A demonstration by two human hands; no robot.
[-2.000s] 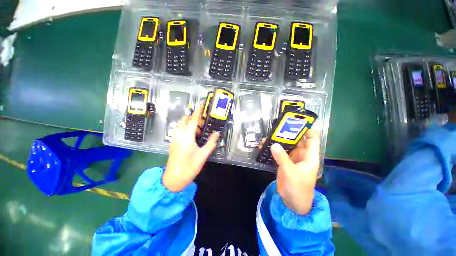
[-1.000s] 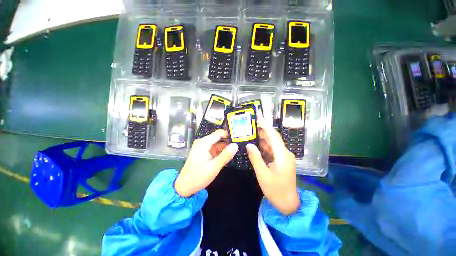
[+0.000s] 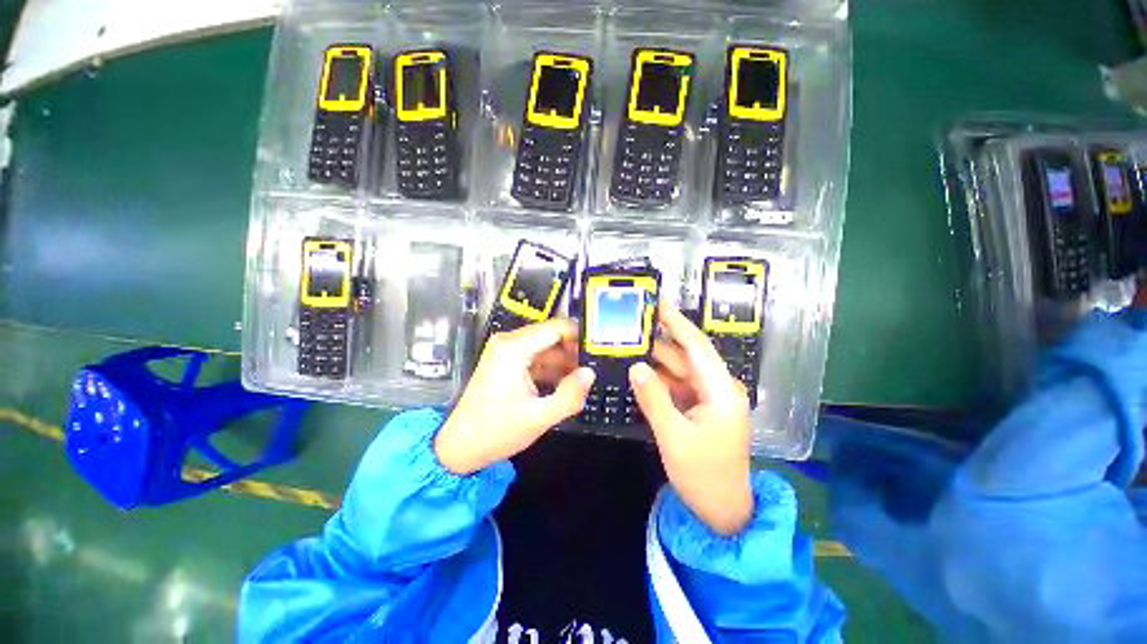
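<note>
A black keypad phone (image 3: 619, 330) with a yellow frame and a lit bluish screen is held upright by both hands over the front row of the clear blister tray (image 3: 811, 239). My left hand (image 3: 509, 399) holds its left side, thumb by the keypad. My right hand (image 3: 694, 415) holds its right side, thumb on the keypad edge. Part of another dark object shows just behind its top. A tilted phone (image 3: 533, 279) lies behind my left hand, and another phone (image 3: 733, 302) lies right of my right hand, partly covered. The second front pocket (image 3: 433, 308) holds no phone.
Five dark-screened phones lie in the tray's back row; one more phone (image 3: 327, 296) lies front left. A second tray with phones (image 3: 1067, 227) and a person's blue sleeve (image 3: 1044, 466) are at right. A blue stool (image 3: 126, 428) stands lower left, below the green bench (image 3: 138, 201).
The right-hand phone and my right hand moved left from the right pocket to the middle; my left hand left the tilted phone and joined on the held one. Over the last second, the held phone straightened slightly.
</note>
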